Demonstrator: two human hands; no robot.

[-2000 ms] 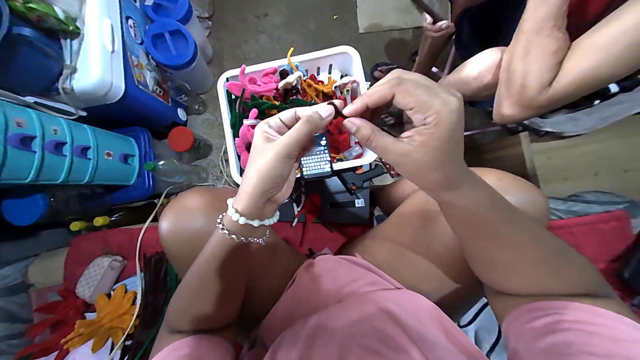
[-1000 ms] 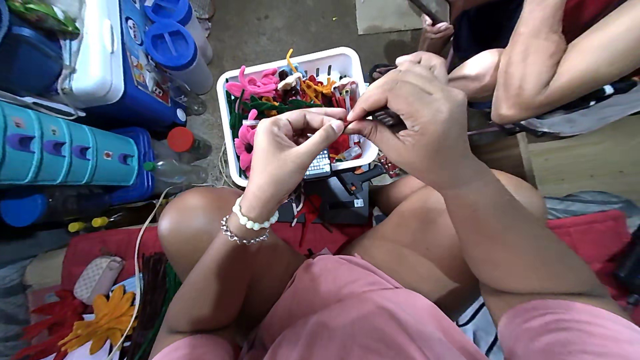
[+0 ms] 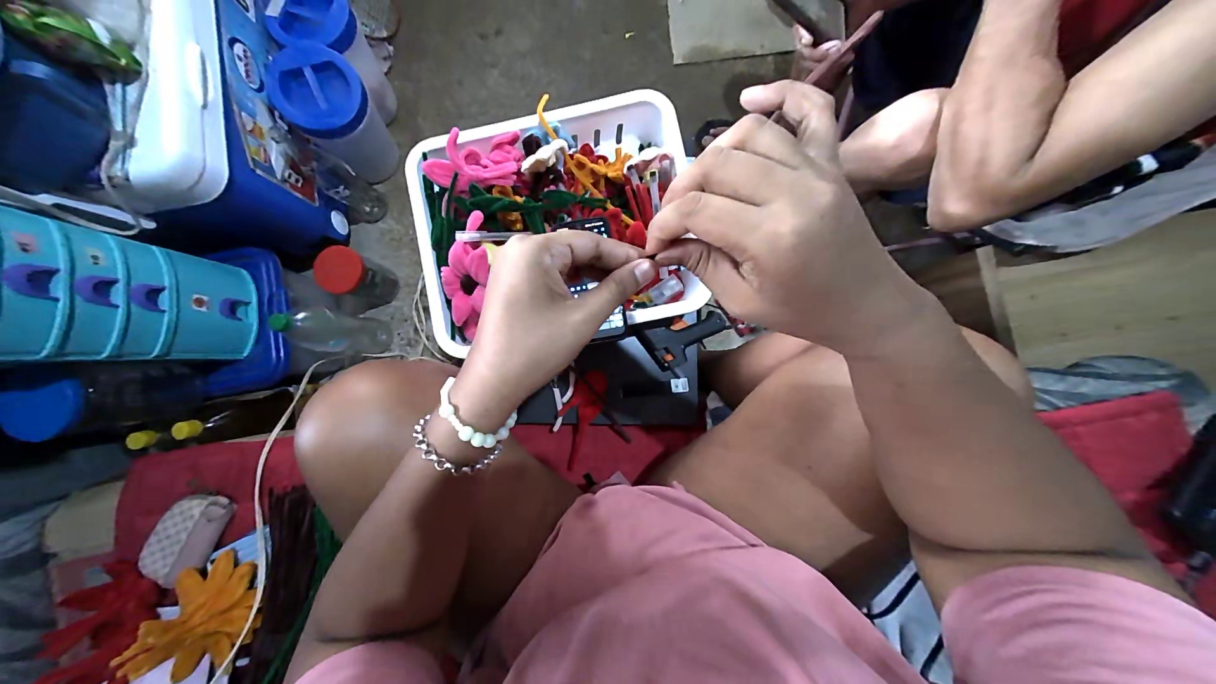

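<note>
My left hand (image 3: 560, 304) and my right hand (image 3: 760, 218) meet at their fingertips over the near right part of a white plastic basket (image 3: 432, 285). Thumb and forefinger of each hand pinch a small dark piece (image 3: 650, 256), mostly hidden by the fingers; its kind is unclear. In the basket lie pink fuzzy flowers (image 3: 465, 285), green and orange fuzzy stems and a phone (image 3: 608, 323), partly behind my left hand. A black glue gun (image 3: 676, 342) rests just below the basket, beside a red fuzzy piece (image 3: 586, 399).
At the left stand a blue and white cooler (image 3: 275, 171), blue-lidded jugs (image 3: 318, 90), a teal drawer unit (image 3: 123, 285) and bottles (image 3: 332, 330). Orange fuzzy petals (image 3: 204, 608) and a pouch (image 3: 185, 537) lie lower left. Another person's arm (image 3: 997, 133) is at the upper right.
My hands stay together over the basket. The fingers of my right hand have shifted and now sit more upright, and more of the phone shows than one second ago.
</note>
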